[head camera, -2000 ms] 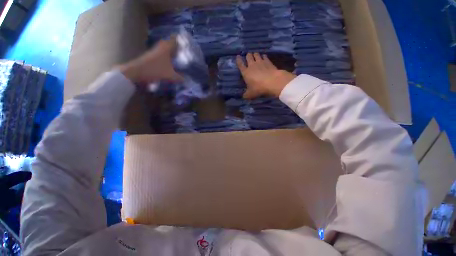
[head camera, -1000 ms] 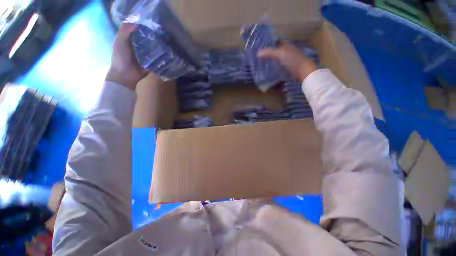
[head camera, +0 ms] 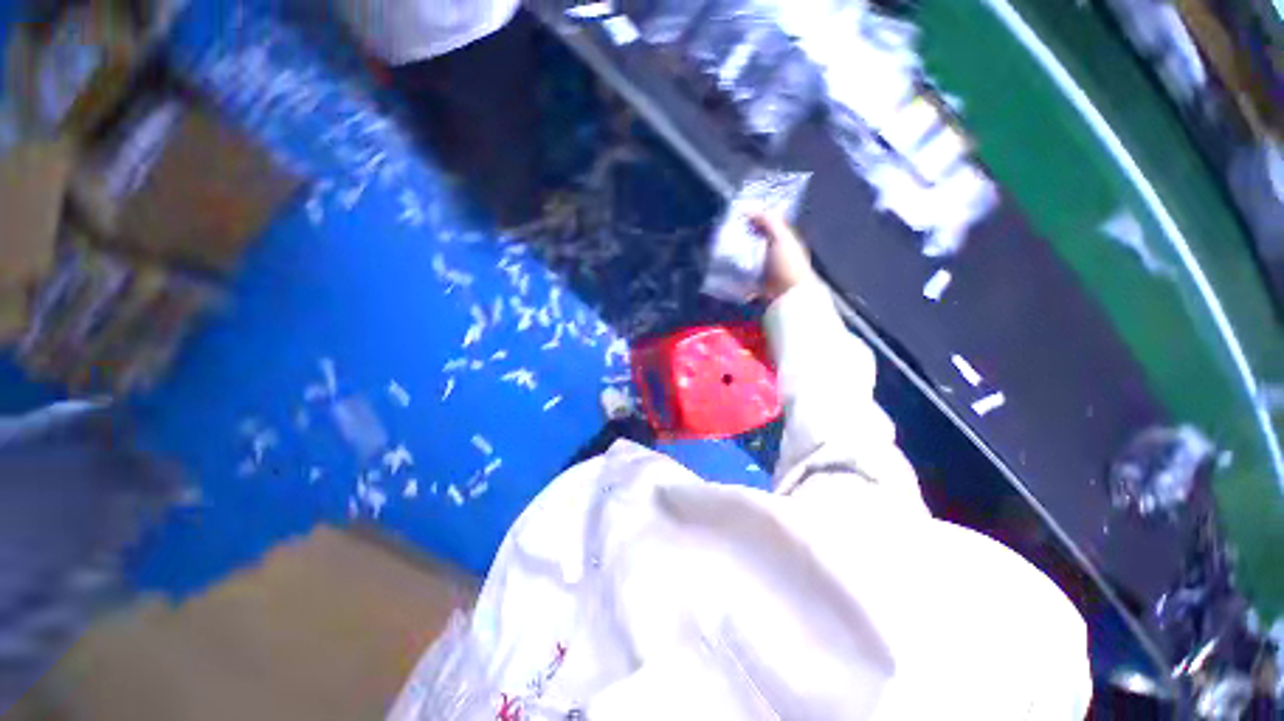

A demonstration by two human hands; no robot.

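My right hand is at the upper middle, at the end of the outstretched white sleeve. It grips a bagged part, a pale, shiny, clear-wrapped slab, blurred, at the near edge of the black bench. My left hand is not in view. Crinkled poly bags lie on the bench at the top, beyond my right hand.
The black bench runs diagonally, with white slips on it and a green conveyor belt beyond. A red stool-like object is below my hand. Cartons stand on the slip-littered blue floor. Another person's white sleeve shows at the top.
The view has turned from the open carton of bagged parts to the bench. My right hand has left the carton and is at the bench edge with a bagged part; my left hand has gone out of view.
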